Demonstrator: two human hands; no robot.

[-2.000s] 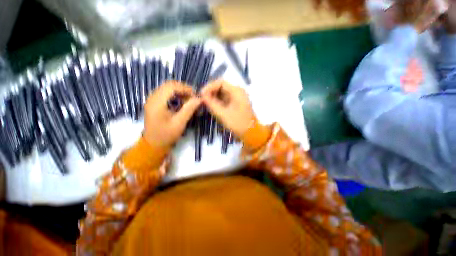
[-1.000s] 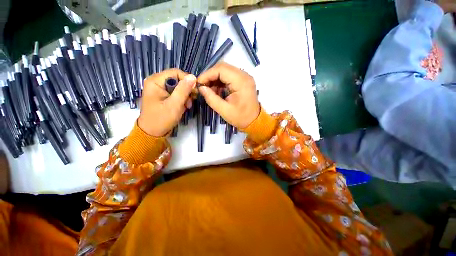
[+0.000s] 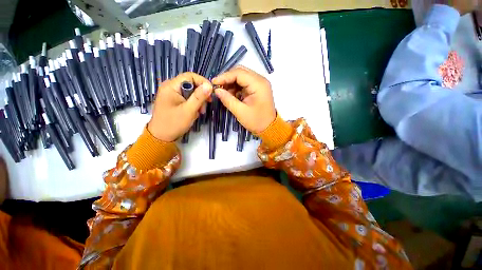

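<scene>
My left hand (image 3: pixel 177 105) is closed around a black tube (image 3: pixel 187 88), whose open round end shows between thumb and curled fingers. My right hand (image 3: pixel 248 100) is pinched at thumb and forefinger, its fingertips nearly meeting the left ones. A tiny dark piece (image 3: pixel 215 87) shows between the fingertips; it is too small to name. A loose group of black tubes (image 3: pixel 212 132) lies under and behind both hands, partly hidden by them. A dense row of tubes with pale ends (image 3: pixel 113 74) lies to the left on the white sheet (image 3: pixel 296 105).
One black tube (image 3: pixel 259 46) and a thin dark stick (image 3: pixel 269 44) lie at the upper right of the sheet. White sticks (image 3: pixel 325 55) line its right edge. Cardboard (image 3: pixel 317 5) and a metal upright (image 3: pixel 108 16) are behind. A neighbour's blue sleeve (image 3: pixel 412 100) is at right.
The blurred view has sharpened and shifted slightly. Both hands remain together at the same spot, with only small finger movements. The neighbour's arm has shifted slightly.
</scene>
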